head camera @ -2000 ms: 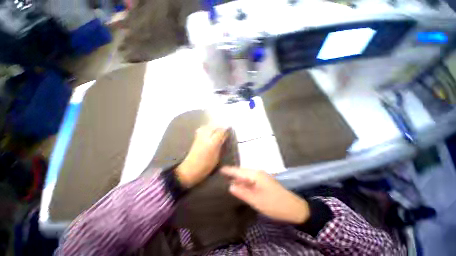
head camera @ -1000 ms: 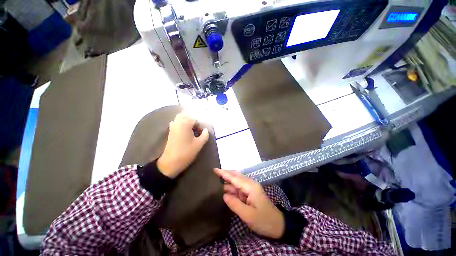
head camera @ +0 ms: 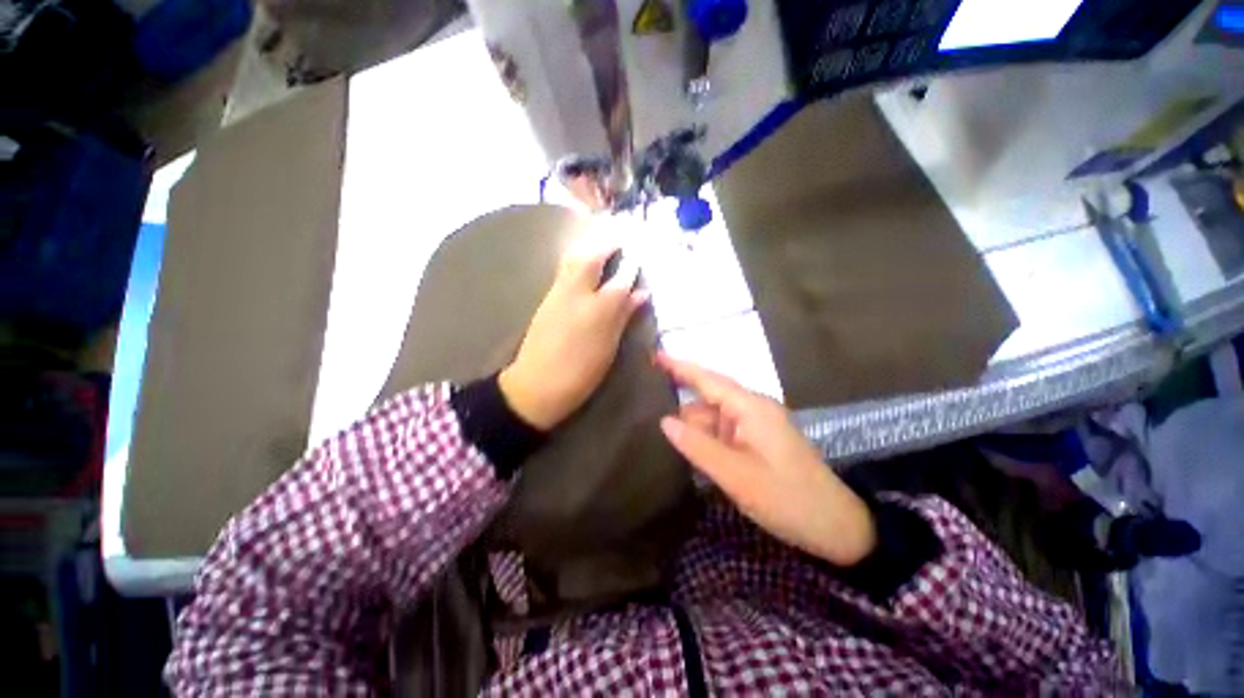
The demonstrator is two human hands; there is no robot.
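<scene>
A brown-olive cut panel [head camera: 471, 293] with a curved upper left edge lies under the presser foot area and hangs over the table's front into the lap. My left hand [head camera: 573, 334] lies on the panel just below the needle, fingers bent, tips near the bright glare. My right hand [head camera: 764, 464] is at the panel's right edge, index fingertip at the edge, thumb apart; whether it pinches the cloth is unclear. The sewing machine head [head camera: 546, 82] stands above, with a blue round piece [head camera: 694, 213] beside the foot. Glare hides the needle tip.
A long brown panel [head camera: 246, 327] lies along the table's blue left edge. Another brown panel [head camera: 873, 273] lies right of the needle, partly under the machine arm. Slim blue tools [head camera: 1135, 266] lie at right. A ruler tape [head camera: 955, 406] runs along the front edge. Crumpled brown cloth [head camera: 341, 34] is behind.
The camera view has shifted, so the machine sits higher in the picture. My left hand still lies on the panel below the needle, its fingers a little straighter. My right hand remains by the right edge.
</scene>
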